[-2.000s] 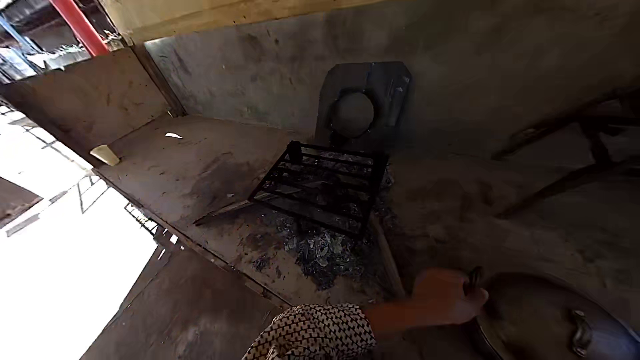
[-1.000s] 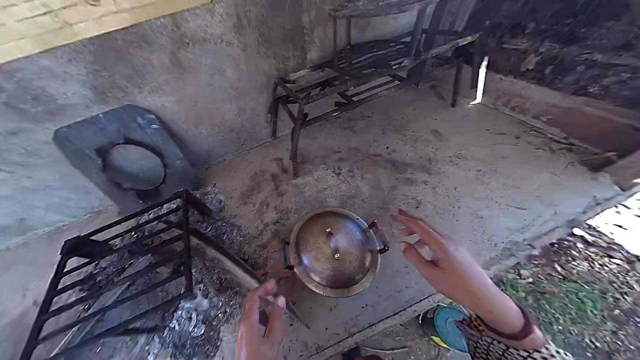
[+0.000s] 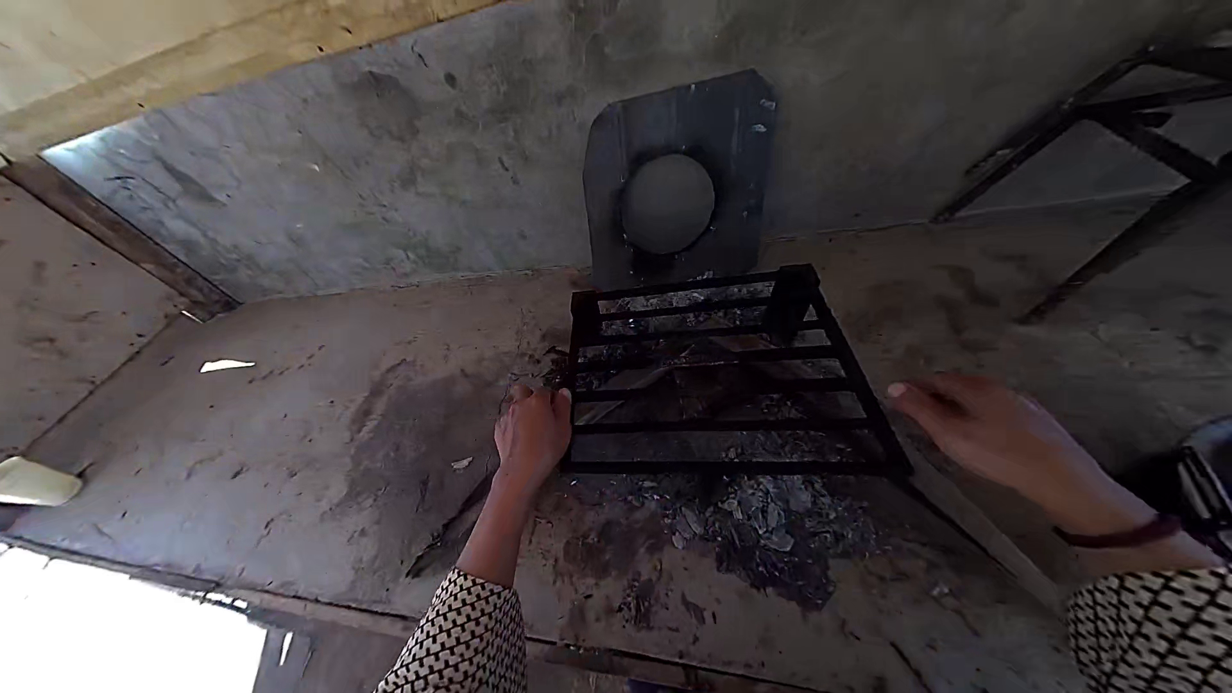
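Note:
A black metal grate (image 3: 722,424) on short legs stands over ash and charred bits (image 3: 770,520) on the floor. My left hand (image 3: 532,430) is at the grate's left bar, with its fingers curled around that edge. Just off the right bar is my right hand (image 3: 991,433), its thumb toward the grate and its other fingers partly hidden; it holds nothing that I can see. Pieces of firewood (image 3: 982,534) lie under the grate and stick out at the lower right. Part of a dark pot (image 3: 1203,472) shows at the right edge, beyond my right wrist.
A dark metal plate with a round hole (image 3: 751,183) leans on the wall behind the grate. Dark frame legs (image 3: 1107,260) stand at the upper right. A pale cup-like container (image 3: 37,483) lies at the far left, near the raised floor's edge.
The view has swung back left from the lidded pot to the grate. My left hand, empty near the pot one second ago, is now on the grate's left bar. My right hand is now beside the grate.

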